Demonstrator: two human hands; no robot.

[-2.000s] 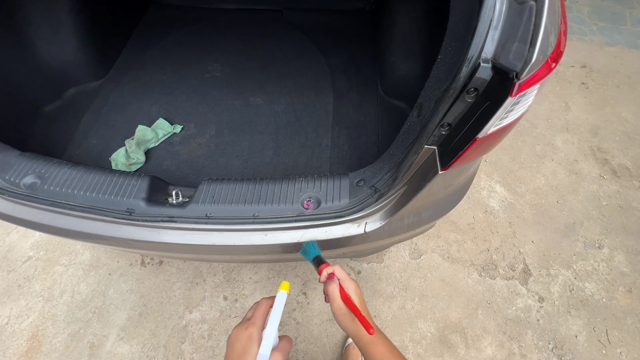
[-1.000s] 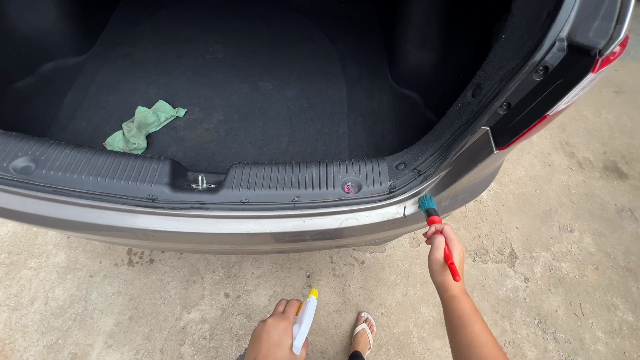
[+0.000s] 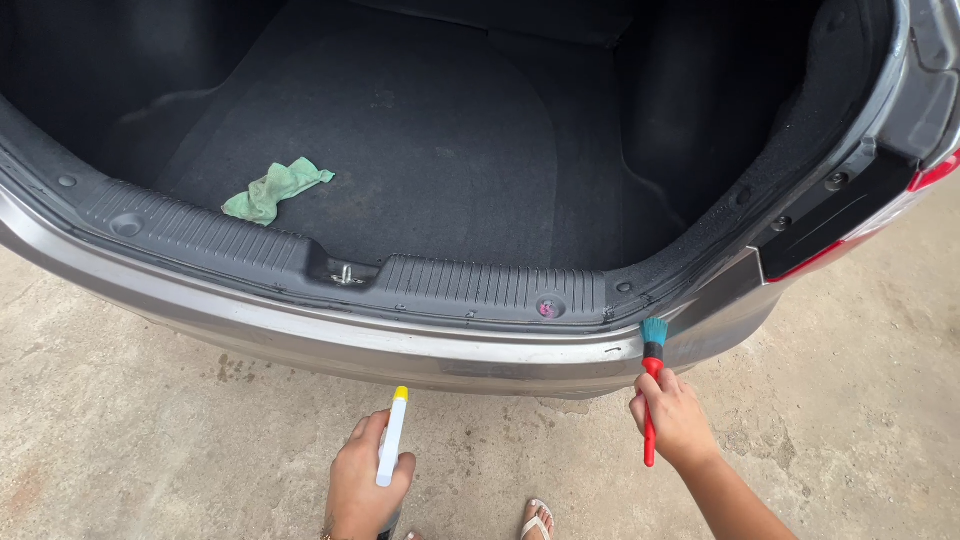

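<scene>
My right hand (image 3: 670, 420) grips the red handle of a detailing brush (image 3: 651, 375). Its teal bristles touch the car's silver-grey rear bumper (image 3: 480, 351) near the right corner of the trunk opening. In my left hand (image 3: 367, 469) is a spray bottle (image 3: 392, 442) with a white trigger head and yellow nozzle, held over the ground behind the bumper; its body is mostly hidden by the hand. A crumpled green cloth (image 3: 274, 191) lies on the dark trunk floor, towards the left. The ribbed black sill trim (image 3: 487, 289) runs along the opening's edge.
A metal latch striker (image 3: 346, 276) sits in the sill's recess. A pink mark (image 3: 549, 308) shows in a round dimple of the trim. The red and white tail light (image 3: 934, 172) is at the right edge. Below, a foot in a sandal (image 3: 537, 519) stands on the concrete (image 3: 247, 450).
Between the oldest frame and now, the brush in my right hand has moved right along the bumper to its corner. My left hand still holds the spray bottle. The view has shifted somewhat.
</scene>
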